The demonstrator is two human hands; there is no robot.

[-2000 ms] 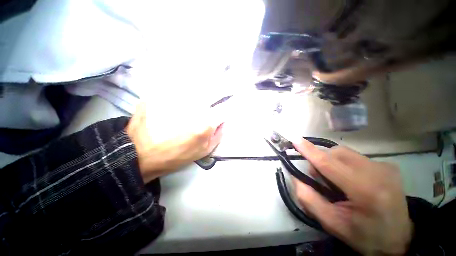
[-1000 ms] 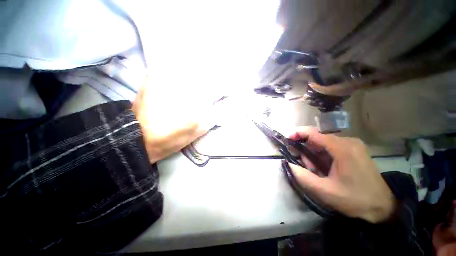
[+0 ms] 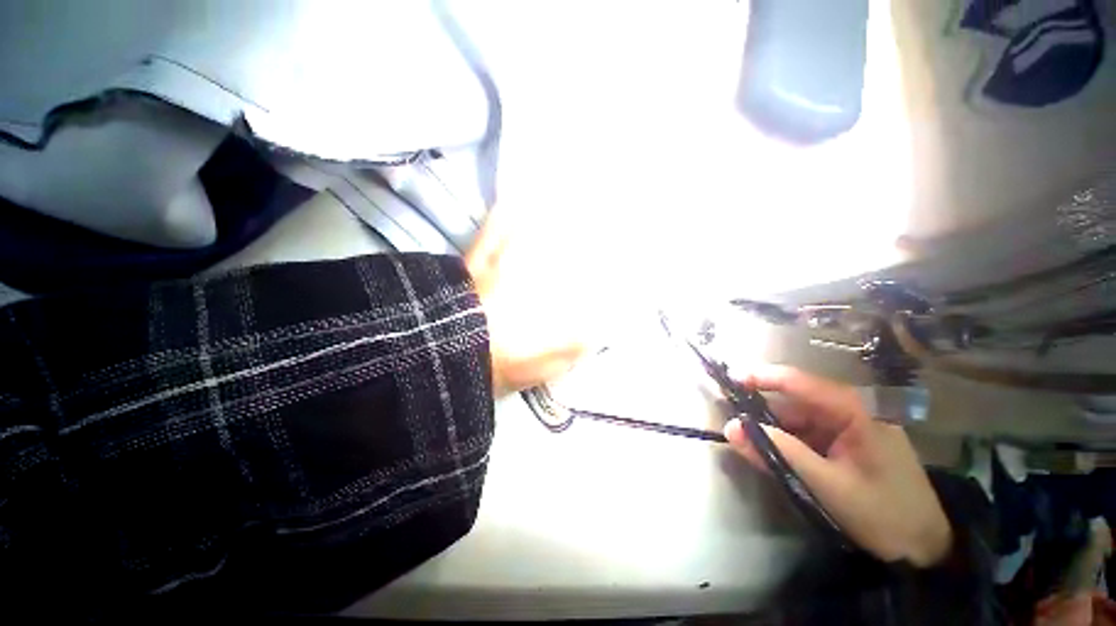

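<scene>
My right hand (image 3: 844, 459) is shut on black scissors (image 3: 765, 443), whose blades point up and left into the glare near the needle area. My left hand (image 3: 526, 355) is mostly washed out by the lamp's white glare; only its wrist and lower edge show, below a dark plaid sleeve. Whether it holds cloth cannot be seen. Pale grey-white cloth (image 3: 306, 73) with a dark edge spreads at the upper left. Metal parts of the sewing machine (image 3: 857, 324) show right of the glare.
The machine lamp (image 3: 802, 73) shines at the top. The machine body (image 3: 979, 159) with a dark blue marking fills the upper right. Dark navy cloth (image 3: 74, 251) lies at the left. The white table's front edge (image 3: 539, 599) runs along the bottom. Another person's hand (image 3: 1083, 605) shows at the lower right.
The view has shifted, bringing the lamp and machine marking into sight. The scissors, open two seconds ago, now look closed, with their tips in the glare. My left hand remains in the glare.
</scene>
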